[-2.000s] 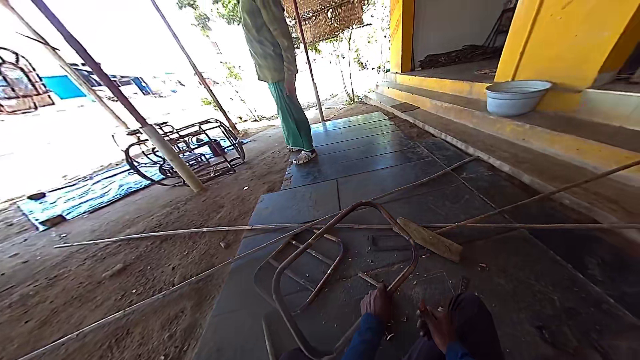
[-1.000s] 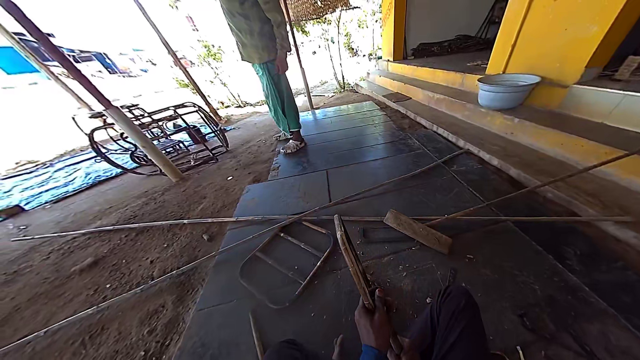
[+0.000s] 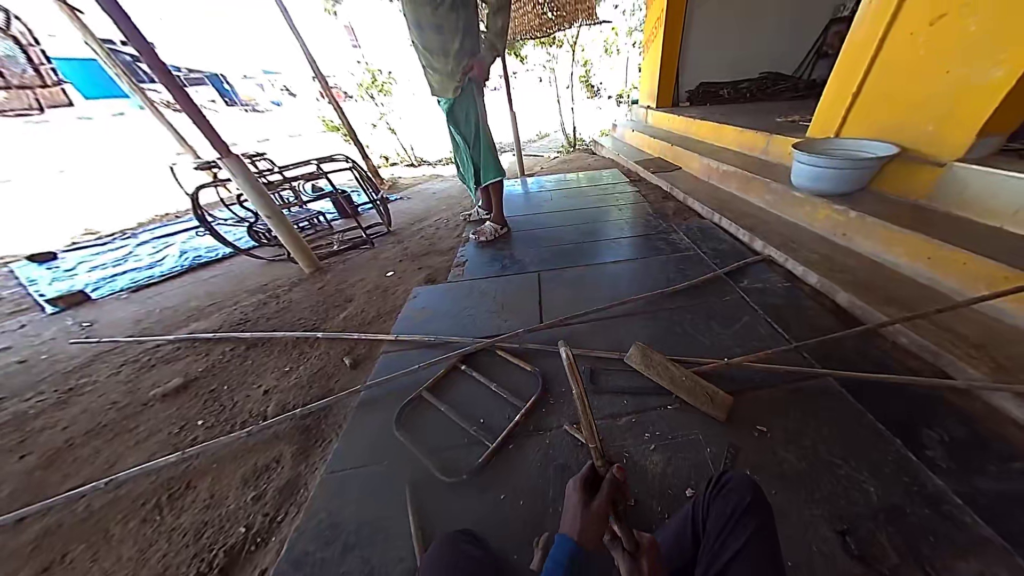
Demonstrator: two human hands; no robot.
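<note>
At the bottom centre, my left hand (image 3: 588, 504) is closed around a cane frame (image 3: 582, 400), seen nearly edge-on and pointing away from me. Just below and to its right, my right hand (image 3: 638, 554) grips the lower part of that frame, partly hidden at the picture's edge. A second rounded cane frame with crossbars (image 3: 456, 416) lies flat on the dark stone slabs to the left. To the right of the held frame lies a wooden block (image 3: 678, 381). Long cane poles (image 3: 560, 318) cross one another beyond my hands.
A person in green lower clothing (image 3: 472, 144) stands on the slabs ahead. On the left, a metal wheeled frame (image 3: 296, 200) stands by a slanted post (image 3: 272, 212) and a blue sheet (image 3: 136, 268). A grey-blue tub (image 3: 840, 168) sits on the yellow-edged steps at right.
The cane frame in my hands has turned from a broad, open view to nearly edge-on, uncovering the frame lying on the slabs. The standing person remains in about the same place.
</note>
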